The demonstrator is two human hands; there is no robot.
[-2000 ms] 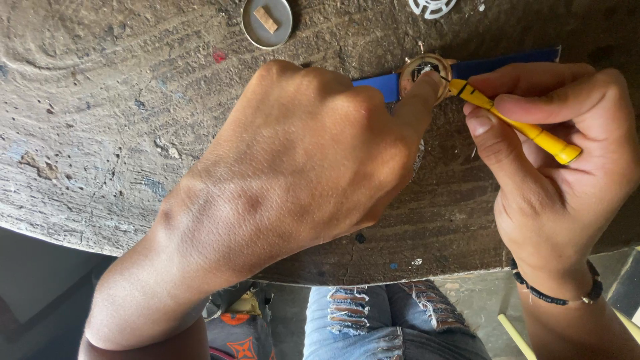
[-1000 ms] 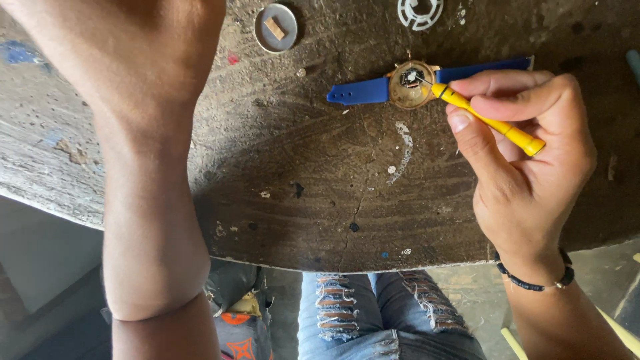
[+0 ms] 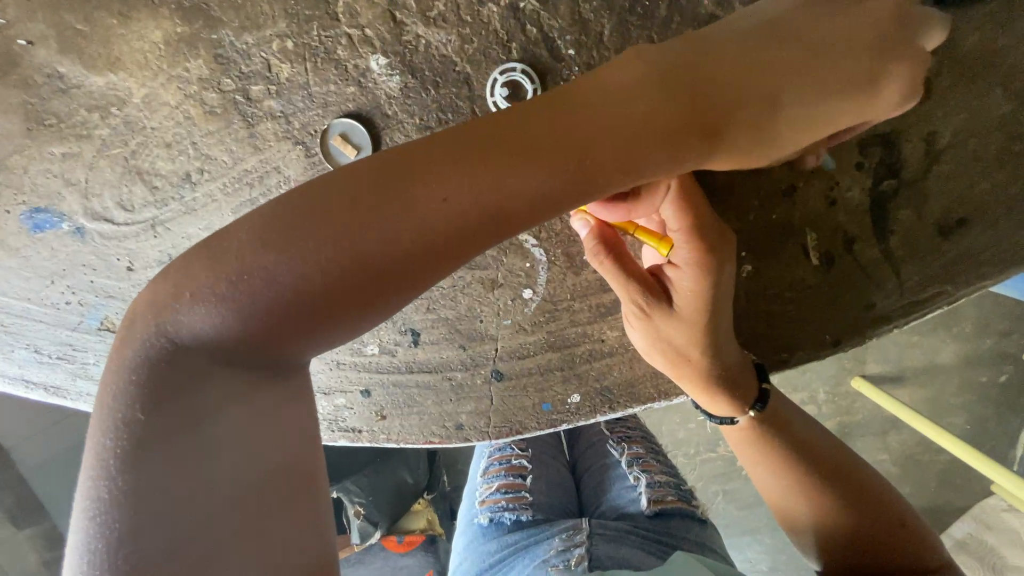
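Note:
My right hand [image 3: 680,296] grips a small yellow-handled tool [image 3: 650,238], apparently a precision screwdriver, between thumb and fingers; its tip is hidden behind my left forearm. That forearm stretches across the table to the upper right, where my left hand [image 3: 840,76] is over the wood, back upward. Its fingers are mostly hidden, so whether it holds anything cannot be told. The blue-strapped wristwatch is out of sight, with the forearm covering the area beyond the tool.
On the worn wooden table [image 3: 432,352] lie a round metal lid [image 3: 326,148] holding a small tan piece [image 3: 344,146] and a white spoked plastic ring [image 3: 513,86]. The table's curved edge runs in front of my legs in ripped jeans [image 3: 552,512]. A pale yellow bar [image 3: 936,428] is lower right.
My left hand first left the watch for the upper left and now has swung across to the upper right. The watch, visible earlier, is now covered. My right hand still holds the yellow tool.

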